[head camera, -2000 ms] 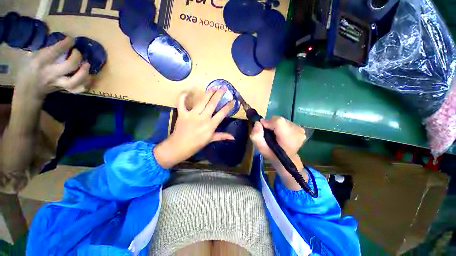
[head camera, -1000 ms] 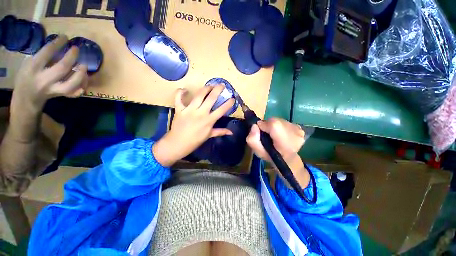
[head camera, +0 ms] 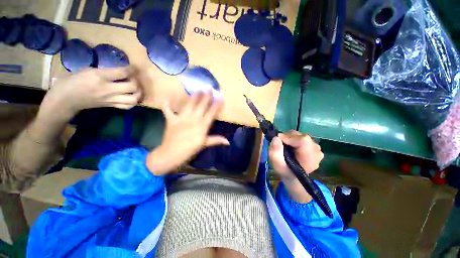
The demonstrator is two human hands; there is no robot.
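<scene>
My left hand (head camera: 185, 130) is blurred, with its fingers spread over the near end of a shiny oval plastic cover (head camera: 197, 78) on the cardboard work mat (head camera: 233, 65). My right hand (head camera: 297, 157) holds the black soldering iron (head camera: 301, 174), its tip above the mat, apart from the cover. Another cover (head camera: 168, 54) lies just beyond, overlapping darker ones. More dark covers (head camera: 272, 50) overlap at the mat's right. Dark covers also lie in the finished-parts box (head camera: 256, 160) at my lap, partly behind my left hand.
Another worker's hand (head camera: 96, 90) is over the mat at left, beside a row of covers (head camera: 76, 54). The soldering station (head camera: 348, 40), its plugged cord (head camera: 303, 95), a clear plastic bag (head camera: 411, 60) and pink material (head camera: 446, 136) are at right on the green bench.
The iron's tip has come away from the cover at the mat's edge. My left hand has moved slightly left, over a cover lying farther left. The other worker's hand has moved right.
</scene>
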